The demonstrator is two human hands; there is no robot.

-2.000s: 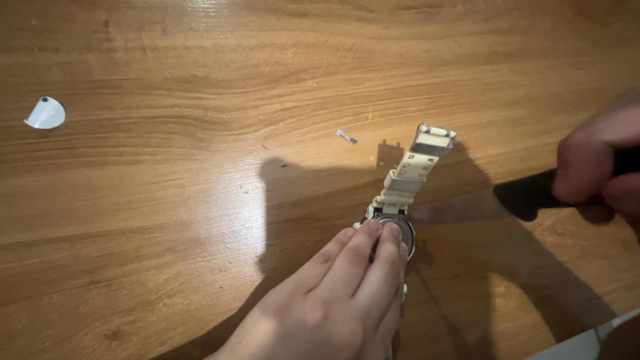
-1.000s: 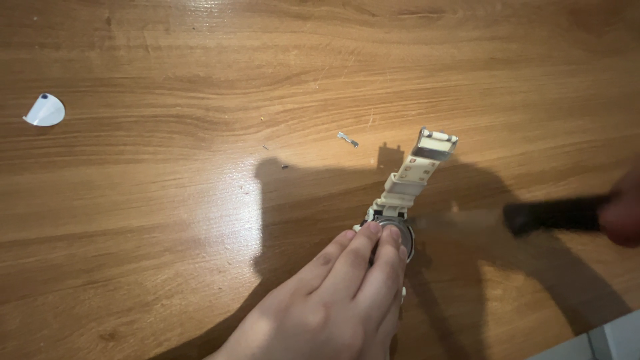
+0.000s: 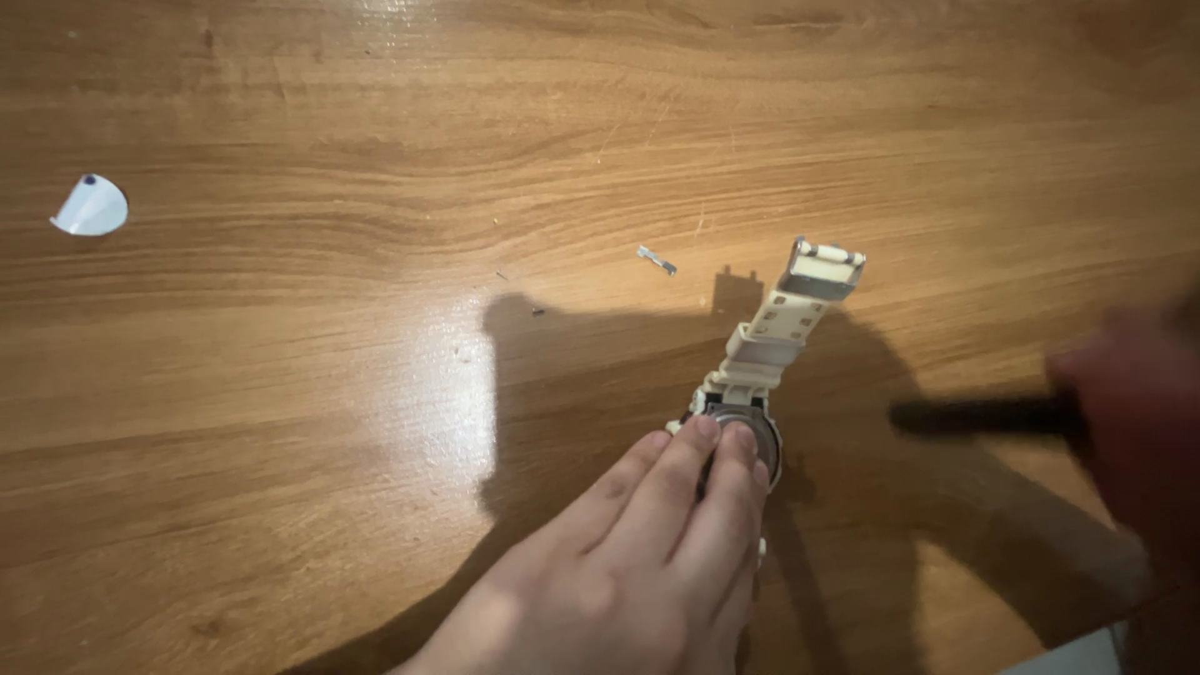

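Observation:
A wristwatch with a cream strap (image 3: 786,317) lies on the wooden table, its round metal case (image 3: 767,450) partly under my left hand (image 3: 647,553). The fingertips press flat on the case, and the strap stretches up and to the right, with its metal buckle (image 3: 823,272) at the end. At the right, my right hand (image 3: 1134,412), blurred, grips the black handle (image 3: 980,415) of a tool like a knife. Its blade is too blurred to make out and points toward the watch.
A small metal piece (image 3: 656,261) lies left of the buckle, and tiny dark bits (image 3: 537,311) lie farther left. A white rounded scrap (image 3: 92,206) rests at the far left. A pale edge (image 3: 1073,653) shows at the bottom right. Shadows cover the table around the watch.
The black handle has moved right, away from the watch, compared with two seconds ago. My left hand has stayed on the case.

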